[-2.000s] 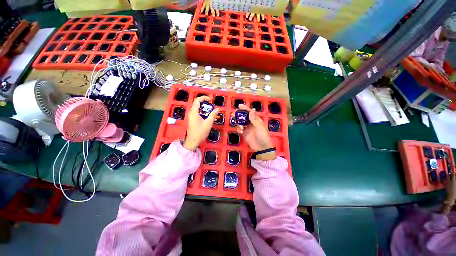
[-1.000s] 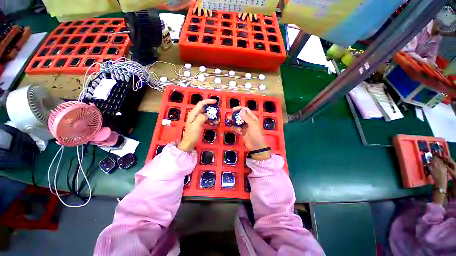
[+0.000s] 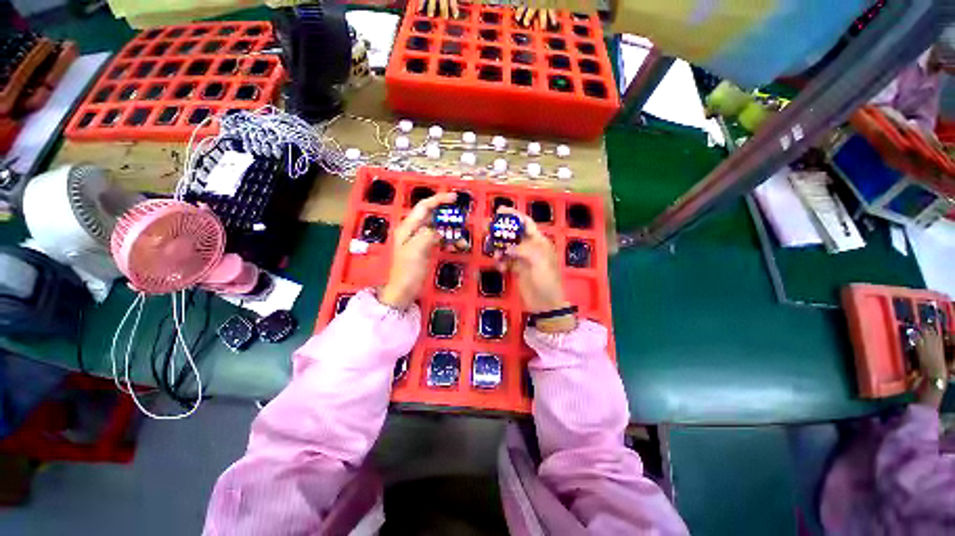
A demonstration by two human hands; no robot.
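My left hand (image 3: pixel 413 254) holds a smartwatch unit (image 3: pixel 450 219) between thumb and fingers, its dark screen lit with small light icons. My right hand (image 3: pixel 535 267) holds another smartwatch unit (image 3: pixel 507 228), also lit with small light icons. Both units are side by side, apart, above the upper part of the red-orange working tray (image 3: pixel 361 281). Many tray pockets hold dark watch units, one to a pocket. My hands and sleeves hide some pockets.
White charging cables (image 3: pixel 468 157) lie behind the tray. A thick red-orange tray block (image 3: pixel 492 108) stands beyond, with another person's fingers on it. Pink fan (image 3: pixel 168 246), black hub (image 3: pixel 236 188) and two loose watches are left. A slanting metal post (image 3: pixel 733 178) and another person's hand are right.
The screens of both held watches now show rows of small icons, where earlier they showed a different light pattern. The units have come closer together. At the right, the other person's hand has shifted.
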